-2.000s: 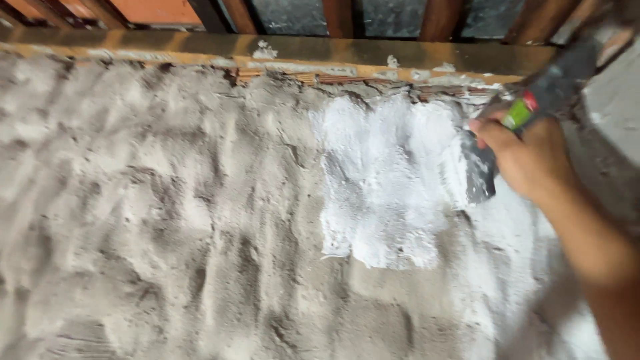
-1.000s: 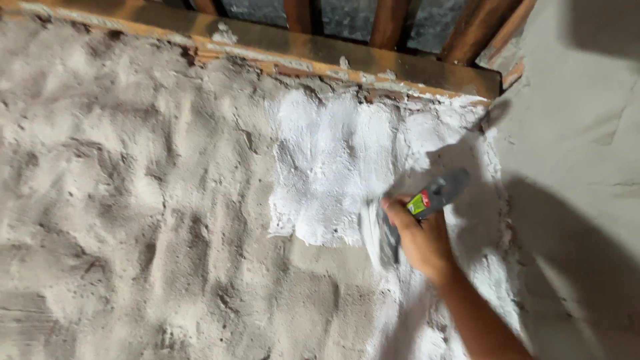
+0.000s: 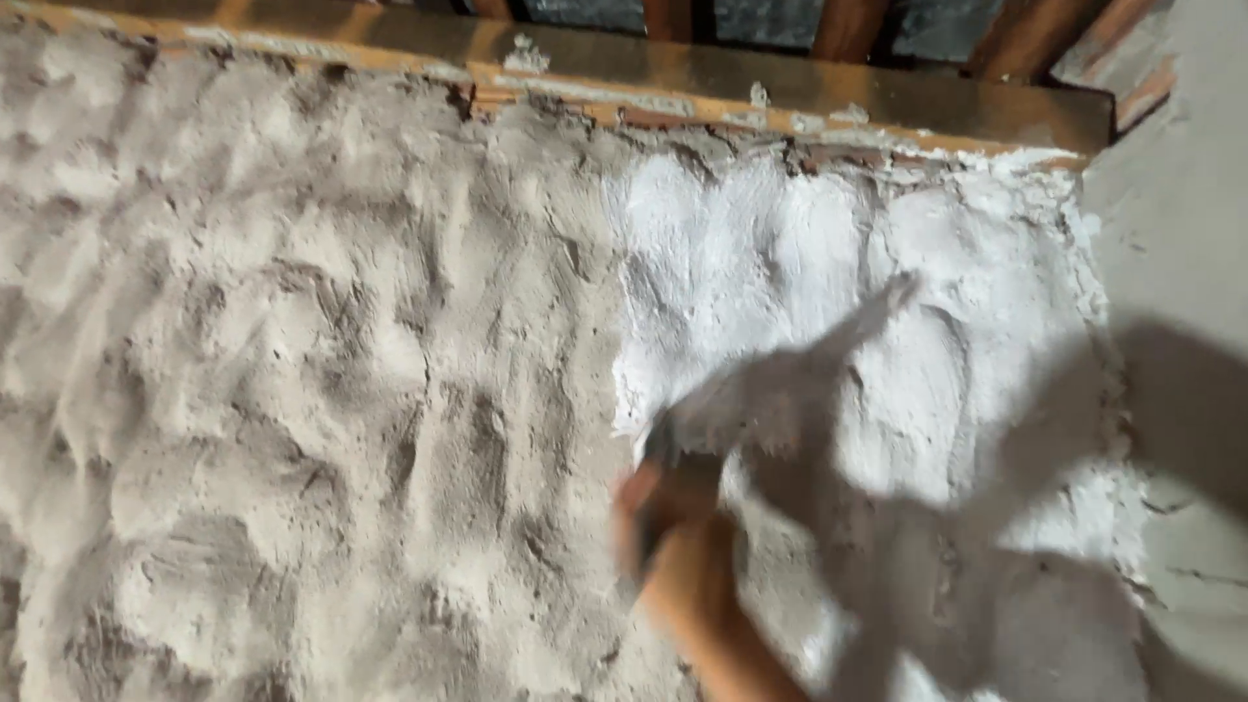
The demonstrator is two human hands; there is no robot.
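My right hand [image 3: 678, 526], blurred, comes up from the bottom and grips a dark-handled brush or similar coating tool [image 3: 663, 444]; its working end is blurred and partly hidden by the hand. The tool is at the lower left edge of a patch of fresh white coating [image 3: 760, 253] on a rough, uneven plastered wall [image 3: 292, 390]. Shadows of the hand and tool fall across the white patch. My left hand is out of view.
Along the wall's top runs a wooden beam [image 3: 604, 68] with plaster splashes. Wooden rafters [image 3: 848, 29] rise above it, with grey panels between. A smoother grey wall [image 3: 1189, 224] meets the rough wall at the right corner.
My right hand, with the tool, has moved down and left across the wall, from the right side of the white patch to its lower left edge.
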